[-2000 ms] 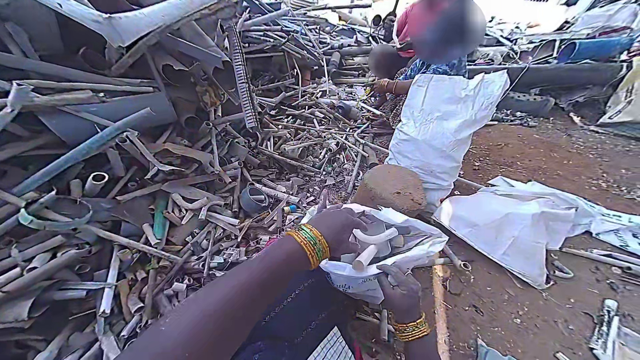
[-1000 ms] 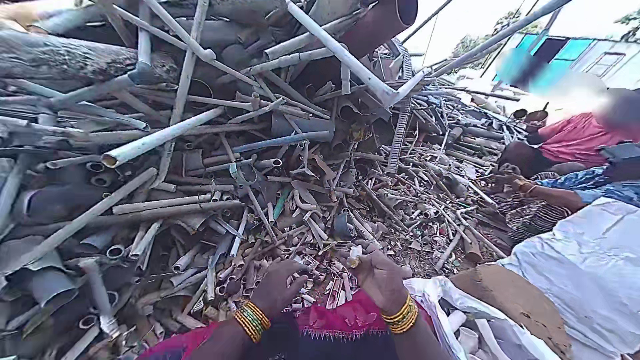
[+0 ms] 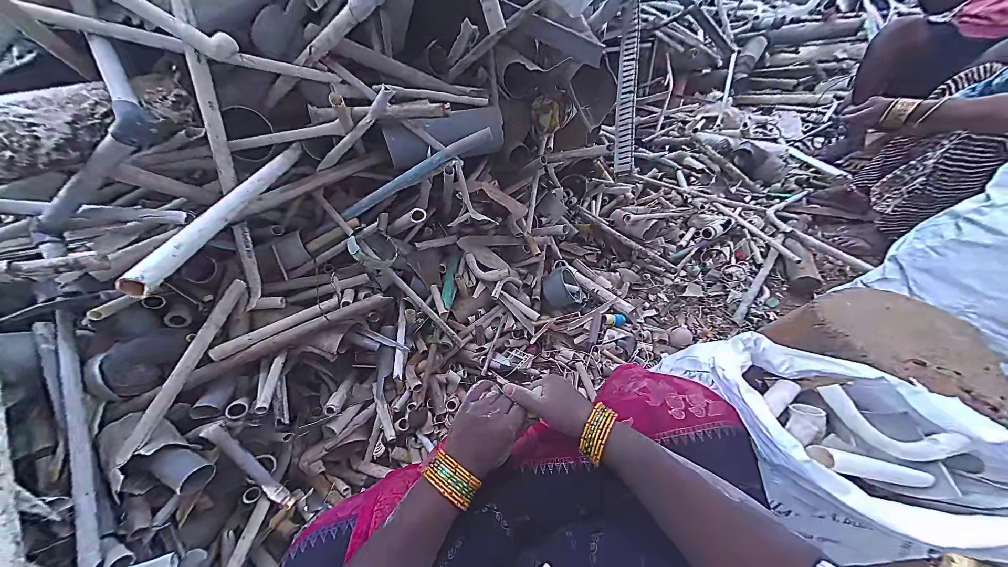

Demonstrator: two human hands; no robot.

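Note:
My left hand (image 3: 486, 421) and my right hand (image 3: 553, 403) meet low in the middle, fingertips together over my lap. Something small may be pinched between them; the fingers hide it, so I cannot tell what it is. Just beyond lies a heap of broken pipe pieces (image 3: 409, 386). To the right of my lap an open white sack (image 3: 709, 366) holds several pale pieces, among them a curved pipe (image 3: 890, 433) and a short straight pipe (image 3: 870, 466).
Long plastic pipes (image 3: 209, 220) lie crossed at the left. A grey ring-shaped pipe piece (image 3: 562, 288) sits in the scrap ahead. A large brown stone (image 3: 890, 339) stands behind the sack. At the upper right another person's hand (image 3: 865, 113) is near the heap.
My hands have left the sack, where they were two seconds ago, and have come together over my lap. One second ago they were apart, the right one with a small pale piece. The view has swung left.

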